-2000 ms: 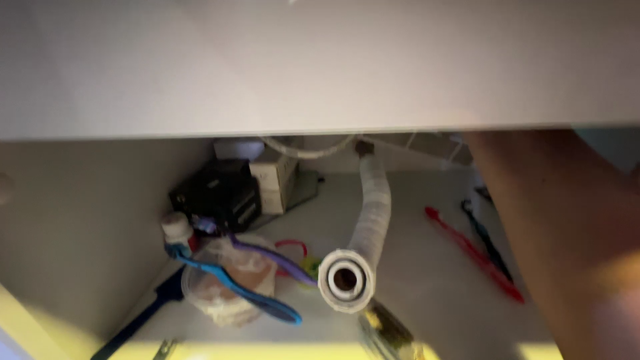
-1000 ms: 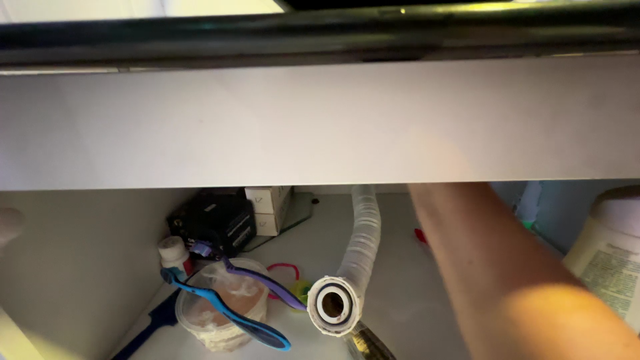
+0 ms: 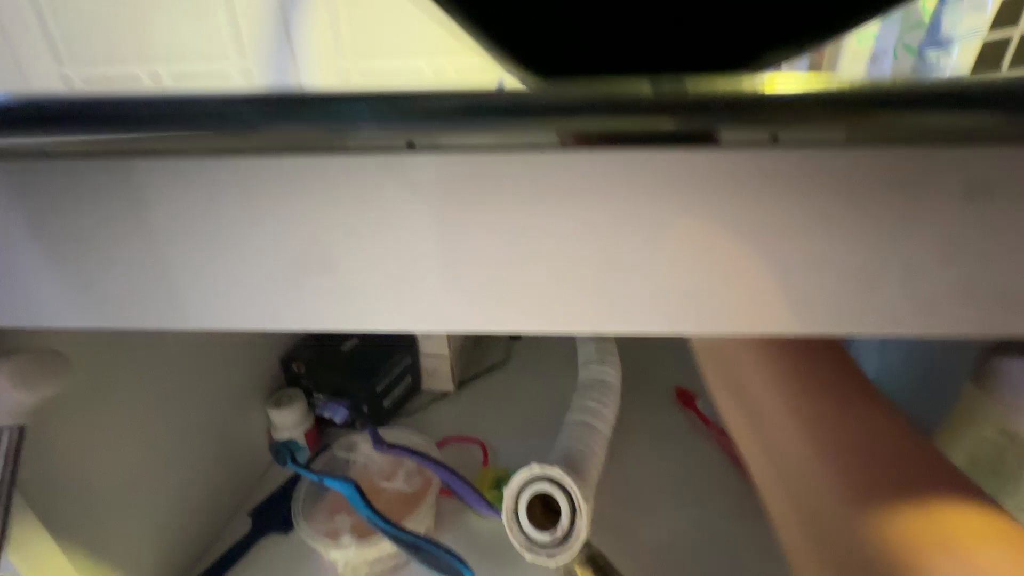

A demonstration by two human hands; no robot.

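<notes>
A bare forearm comes in from the lower right and passes up behind the white cabinet panel (image 3: 448,240); its hand is hidden there, and my other hand is out of view. Left of the arm, a white corrugated drain hose (image 3: 596,408) ends in a round white fitting (image 3: 546,514) that faces me. A red toothbrush (image 3: 712,424) lies partly covered by the forearm. Blue (image 3: 368,508) and purple (image 3: 436,468) toothbrushes lie across a round clear plastic tub (image 3: 384,496). A small white-capped bottle (image 3: 290,414) stands beside the tub.
A black box (image 3: 352,372) and a white box (image 3: 438,364) stand at the back left. A dark blue handled item (image 3: 260,524) lies by the left wall. A blurred pale container (image 3: 988,424) is at the right. The dark countertop edge (image 3: 320,120) runs above the panel.
The view has tilted up, showing the countertop edge and what lies beyond. The forearm still reaches behind the panel; the dark toothbrush near the red one, seen earliest, is out of sight.
</notes>
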